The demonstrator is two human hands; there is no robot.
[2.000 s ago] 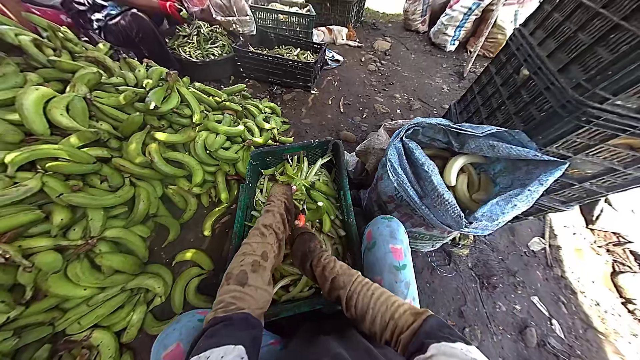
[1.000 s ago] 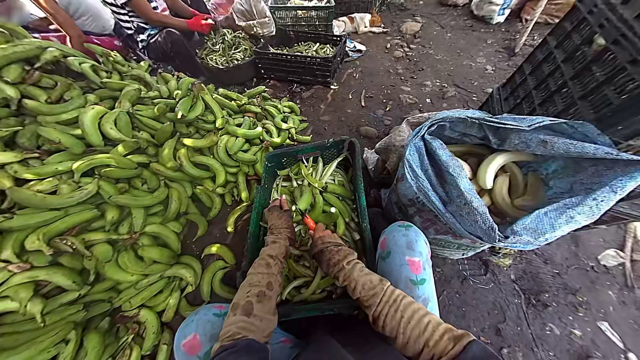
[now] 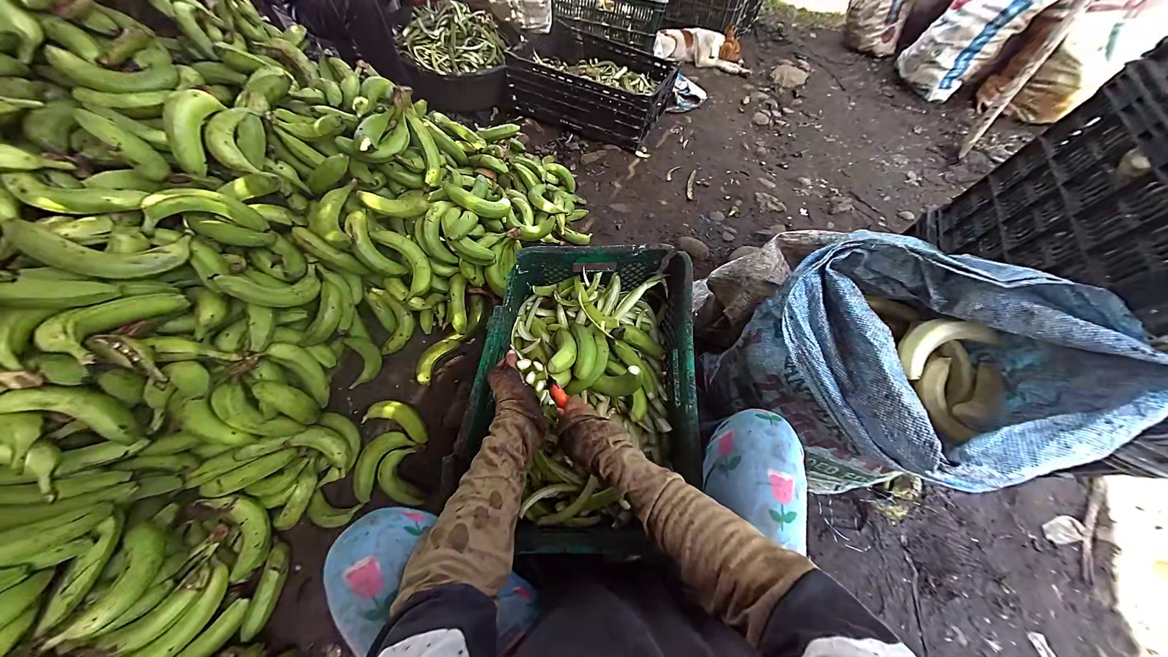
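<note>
A green plastic crate point(image 3: 683, 365) stands between my knees, holding green plantains point(image 3: 589, 351) and strips of peel point(image 3: 552, 301). My left hand point(image 3: 518, 391), in a dirty brown covering, is over the crate's left side beside small pale pieces; whether it grips anything is hidden. Close to it, my right hand point(image 3: 577, 422) holds a small tool with a red handle point(image 3: 558, 395), its working end not clear. On the right, a blue woven sack point(image 3: 844, 365) gapes wide with peeled plantains point(image 3: 949, 365) inside. A large heap of green plantains point(image 3: 228, 292) covers the ground at left.
Black crates point(image 3: 1058, 182) are at the right edge. Beyond the heap are a black tub point(image 3: 456, 87) of peels and a black crate point(image 3: 584, 100) with peels. A white and brown animal point(image 3: 698, 46) lies near them. Filled sacks point(image 3: 958, 50) and a wooden stick point(image 3: 1022, 82) are farther right.
My left hand was deeper among the crate's contents two seconds ago and is now near its left side. The red-gloved hand seen at the top one second ago is out of view.
</note>
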